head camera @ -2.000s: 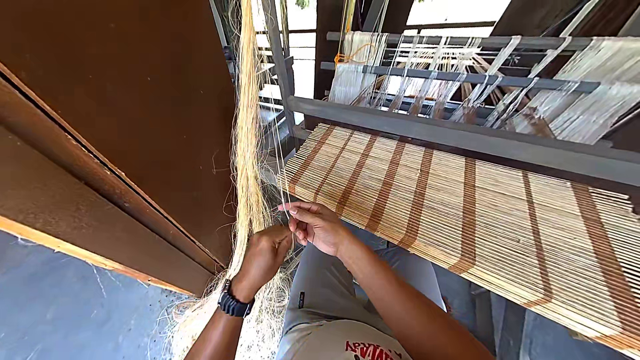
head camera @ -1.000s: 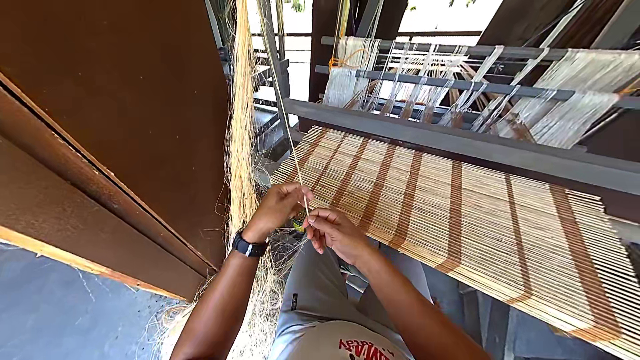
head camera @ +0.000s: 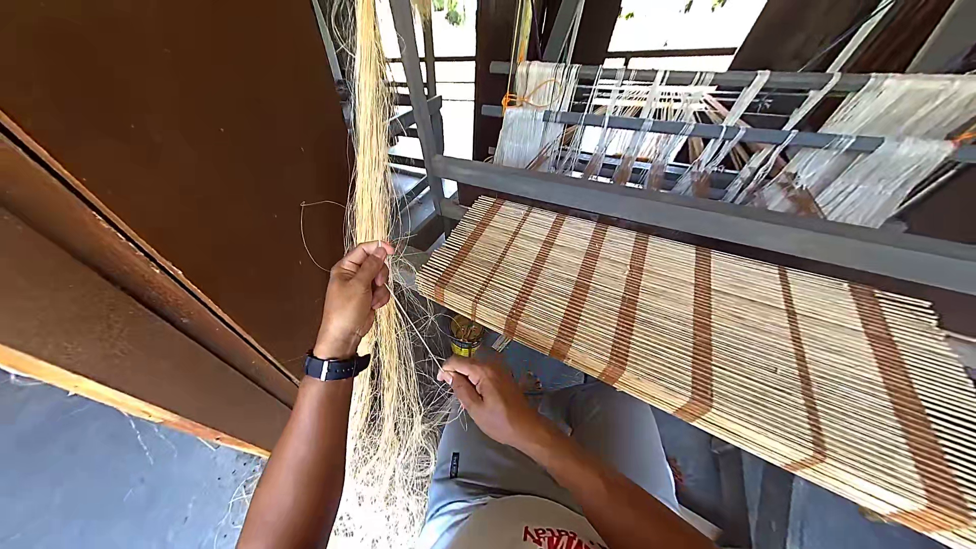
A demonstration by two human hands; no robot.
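Observation:
A hank of pale natural fiber [head camera: 371, 152] hangs at left centre and spreads out loosely toward the floor. In front of it my left hand [head camera: 362, 282], with a dark wristwatch on its wrist, is raised with thumb and fingertips pinched on a thin strand. Lower and to the right, my right hand [head camera: 484, 389] pinches the strand [head camera: 419, 332], which runs slanting between both hands. Beyond my right hand lies the woven mat of thin slats with brown stripes [head camera: 671, 313] on the loom. My fingers partly hide the strand's ends.
The loom's grey beam [head camera: 686, 210] crosses behind the mat, with white string heddles [head camera: 534, 133] above it. A small yellow can [head camera: 466, 335] stands under the mat's near left corner. A brown wooden panel [head camera: 175, 152] borders the left side, close to the fiber.
My hands were close together one and two seconds ago and are now apart. My left hand has moved up to the hanging fiber. The strand now stretches between them.

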